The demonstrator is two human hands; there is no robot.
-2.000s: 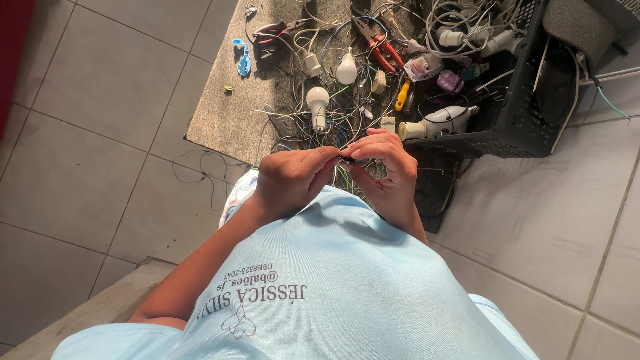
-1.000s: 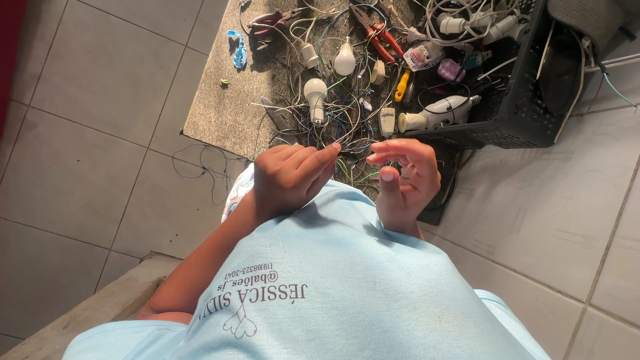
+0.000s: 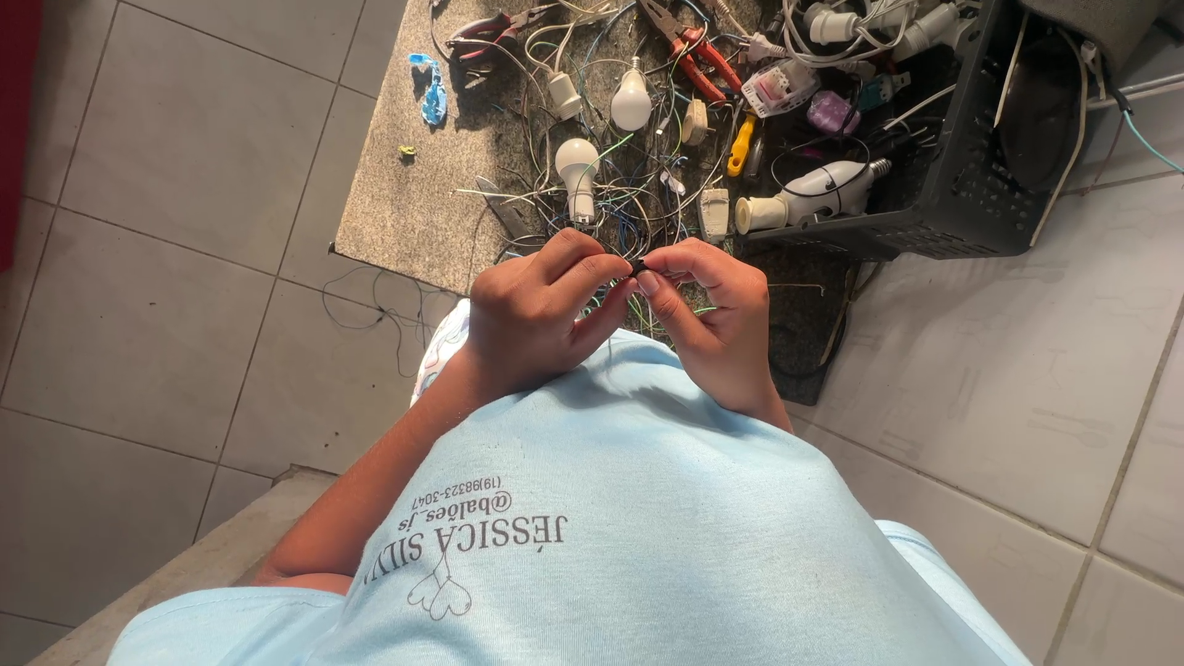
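Note:
My left hand (image 3: 550,301) and my right hand (image 3: 712,319) meet above the near edge of the work surface. Their fingertips pinch a small black piece (image 3: 637,267) between them, perhaps tape or a wire end; it is mostly covered by the fingers. Just beyond lies a tangle of thin wires (image 3: 629,217). A white LED bulb (image 3: 577,171) rests on the wires past my left hand, and a second white bulb (image 3: 632,100) lies farther back. A white rectangular plug or connector (image 3: 714,215) is beyond my right hand.
Red-handled pliers (image 3: 708,69), dark-handled cutters (image 3: 495,37), a yellow-handled screwdriver (image 3: 741,146) and a white lamp socket (image 3: 564,95) lie across the speckled board (image 3: 398,203). At the right stands a black plastic crate (image 3: 962,199) with cables and sockets. A white spiral-type lamp (image 3: 832,190) leans by it.
One second ago my hands were apart, with the right hand's fingers spread. Now the right hand has come back to the left, and their fingertips meet at the small black piece.

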